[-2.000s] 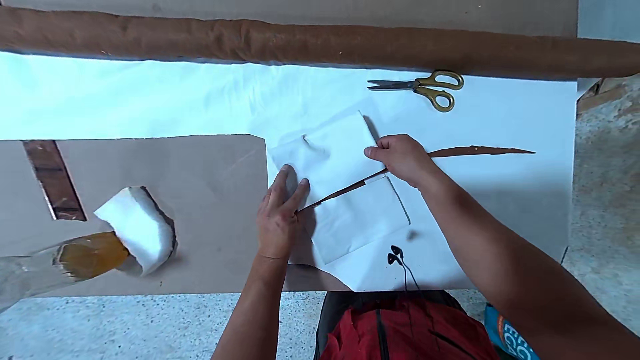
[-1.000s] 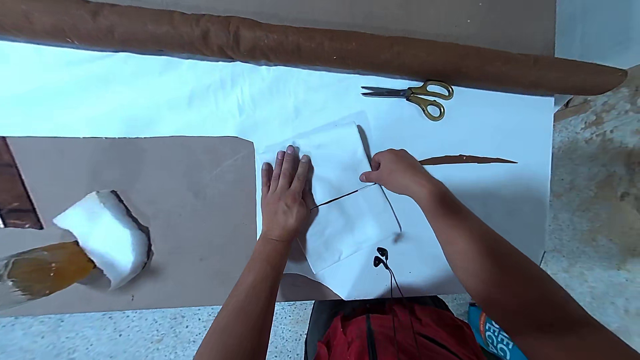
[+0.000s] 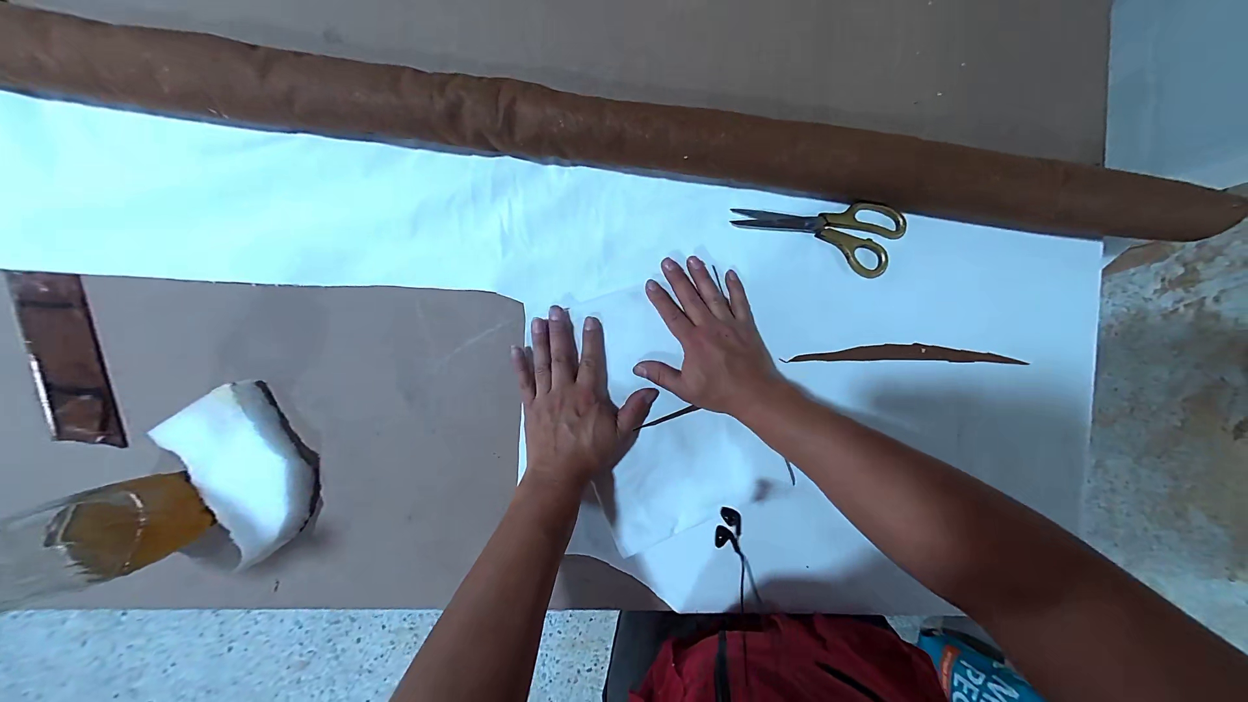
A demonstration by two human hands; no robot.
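Note:
White pieces of sheet material (image 3: 682, 478) lie on a larger white sheet backed with brown, and a thin dark line runs between them. My left hand (image 3: 570, 405) presses flat on the left part of the pieces, fingers apart. My right hand (image 3: 712, 341) rests flat on their upper right part with its fingers spread, its thumb near my left thumb. Neither hand grips anything. Scissors with gold-coloured handles (image 3: 846, 234) lie above and to the right of my right hand. A narrow brown offcut (image 3: 907, 353) lies to the right. The hands hide part of the pieces.
A long brown roll (image 3: 624, 132) crosses the far side of the table. At the left are a container with amber contents (image 3: 136, 526), a curved white piece (image 3: 244, 468) and a shiny brown strip (image 3: 66, 361). Black earphones (image 3: 727, 526) hang near the table's front edge (image 3: 390, 606).
My right hand has let go of the edge of the pieces and moved up and left, now flat with spread fingers. My left hand still presses on the pieces.

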